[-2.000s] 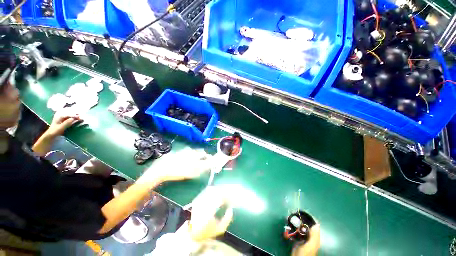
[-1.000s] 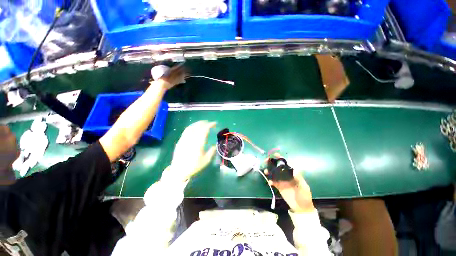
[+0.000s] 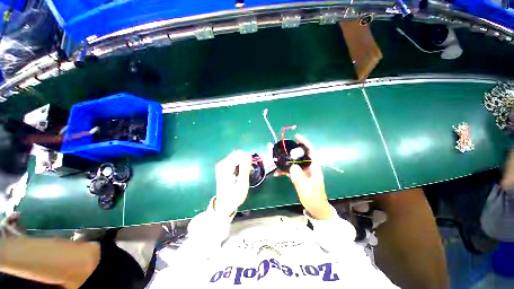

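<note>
My left hand (image 3: 232, 179) holds the white housing (image 3: 257, 179), whose round opening shows a dark inside and red wires. My right hand (image 3: 310, 179) holds a black ball head (image 3: 286, 152) with a white part in it and red and yellow leads. The two pieces are close together over the green bench; whether they touch is unclear. A white cord (image 3: 269, 121) with a plug at its end reaches away behind them.
A small blue bin (image 3: 113, 148) with black parts and a cluster of black rings (image 3: 107, 185) lie left. A coppery bunch (image 3: 463, 138) and a glittery pile (image 3: 500, 104) lie right. A brown piece (image 3: 360, 51) and a white housing (image 3: 451, 45) lie behind. A co-worker's arm (image 3: 48, 261) is lower left.
My left hand has taken hold of the white housing. My right hand has brought the ball head beside it. The co-worker's arm has withdrawn from the dark strip, and the white unit there is gone.
</note>
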